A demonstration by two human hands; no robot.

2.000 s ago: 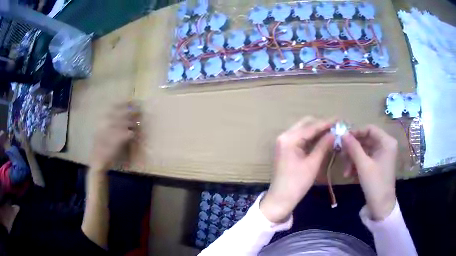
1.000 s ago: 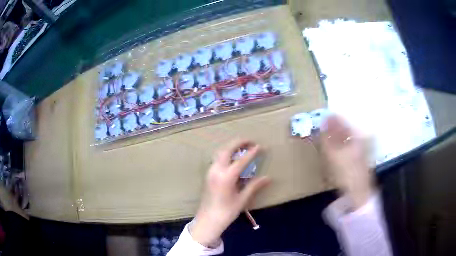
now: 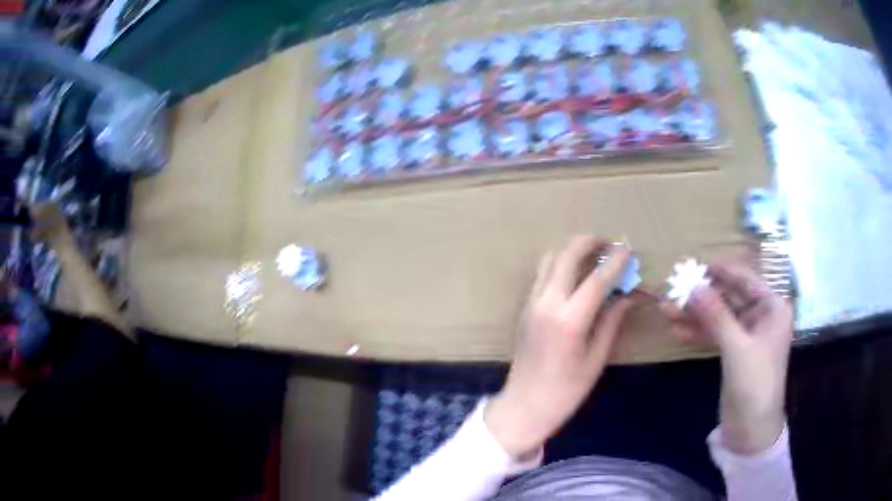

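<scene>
My left hand [image 3: 572, 328] holds a silver-blue motor [image 3: 626, 272] between thumb and fingers above the cardboard, right of centre. My right hand [image 3: 740, 313] pinches a white toothed gear [image 3: 688, 283] just to the right of the motor, not touching it. A thin red lead shows between the hands. A clear tray [image 3: 440, 178] of motors with red leads lies behind. Another motor [image 3: 763, 209] lies at the right beside the pile of white gears [image 3: 836, 176]. A motor with a white gear [image 3: 298, 265] lies at left on the cardboard.
Brown cardboard [image 3: 421, 264] covers the bench. A clear plastic bag [image 3: 129, 127] lies at the far left. Another person's arm [image 3: 86, 269] reaches in at the left edge. A lower box of motors [image 3: 421, 431] shows below the bench edge. A green panel [image 3: 215, 39] is behind.
The geared motor now lies at left. My left hand has a motor and my right hand has come back from the pile side with a gear. The neighbour's nearer hand has left the cardboard.
</scene>
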